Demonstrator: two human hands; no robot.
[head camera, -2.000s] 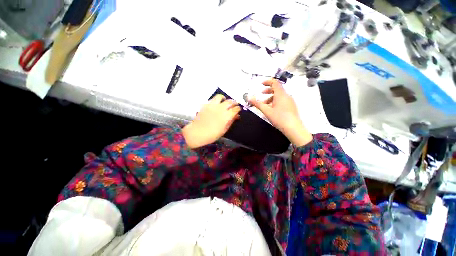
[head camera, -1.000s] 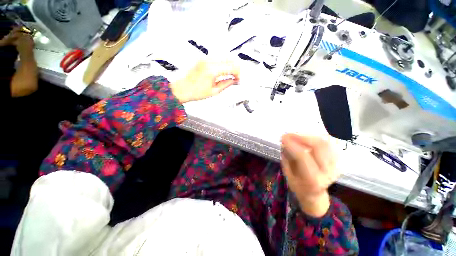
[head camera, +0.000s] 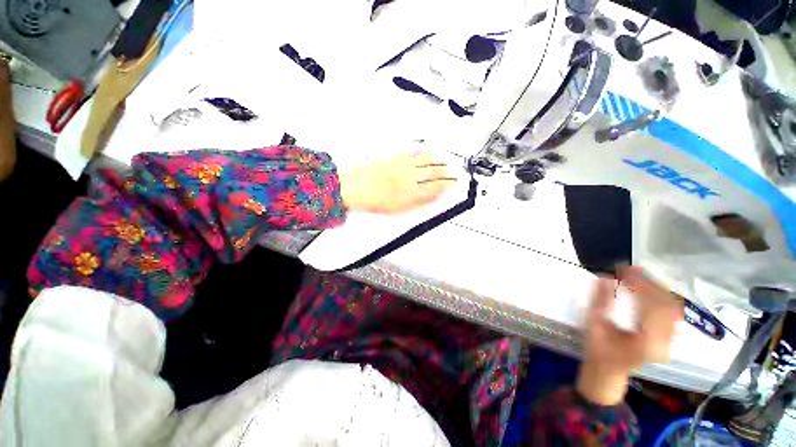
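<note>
A white fabric piece (head camera: 336, 247) with a curved black strip (head camera: 410, 234) along its front edge lies on the table, its far end at the presser foot (head camera: 482, 166). My left hand (head camera: 397, 182) lies flat on the white piece, fingers extended toward the foot, gripping nothing. My right hand (head camera: 633, 327) is blurred, at the table's front edge to the right of the needle, near the black panel; its fingers look curled, and whether it holds anything cannot be told. The black panel (head camera: 599, 225) lies on the bed right of the needle.
The sewing machine head (head camera: 672, 175) stands at the right. Small black pieces (head camera: 303, 63) lie beyond my left hand. Red-handled scissors (head camera: 65, 106) and a brown card (head camera: 106, 98) are at the far left. Thread snips (head camera: 703, 321) lie at the right. Part of another person's arm (head camera: 6, 122) shows at the left edge.
The white piece with its black strip now lies at the presser foot under my left hand. My left hand has moved toward the needle. My right hand has moved right.
</note>
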